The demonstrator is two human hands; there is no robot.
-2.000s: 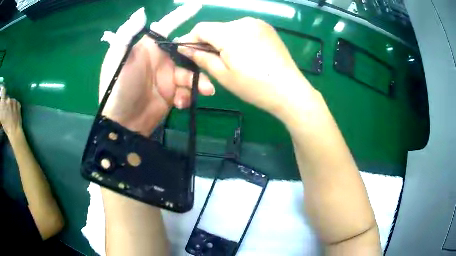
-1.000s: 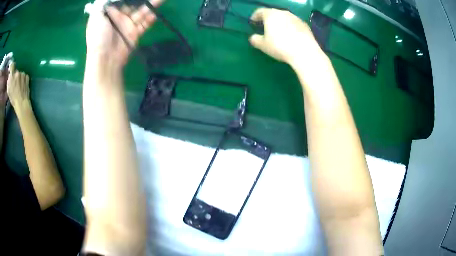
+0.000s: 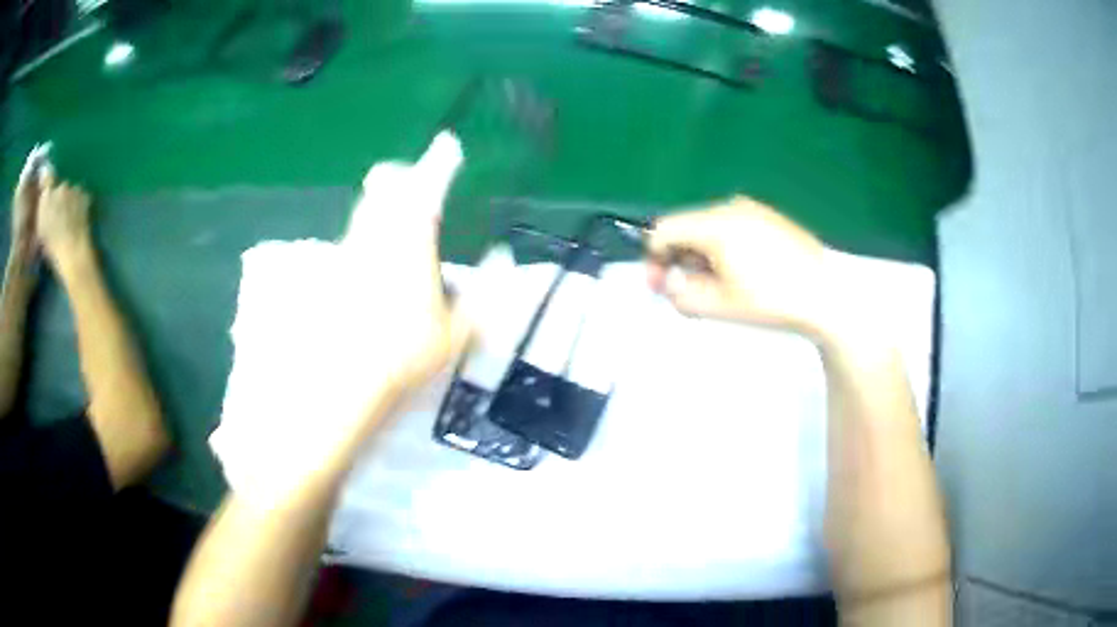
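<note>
Two black phone middle frames overlap over the white cloth. The upper one is tilted, its panel end toward me; the other shows partly beneath it on the left. My right hand is at the upper frame's far right corner, fingers closed around a small dark thing, seemingly a slim tool; whether they also grip the frame is unclear. My left hand is blurred left of the frames, with white coverings at the fingertips; its grip cannot be made out.
The white cloth lies on the green bench. More black frames lie at the far right and far left. A blurred dark shape is beyond my left hand. Another person's hands are at the left. Grey machine housing stands right.
Both hands have come back from the far bench toward the cloth. The frame held in my left hand earlier is no longer clearly seen there. Two frames now overlap where one lay; the view has shifted.
</note>
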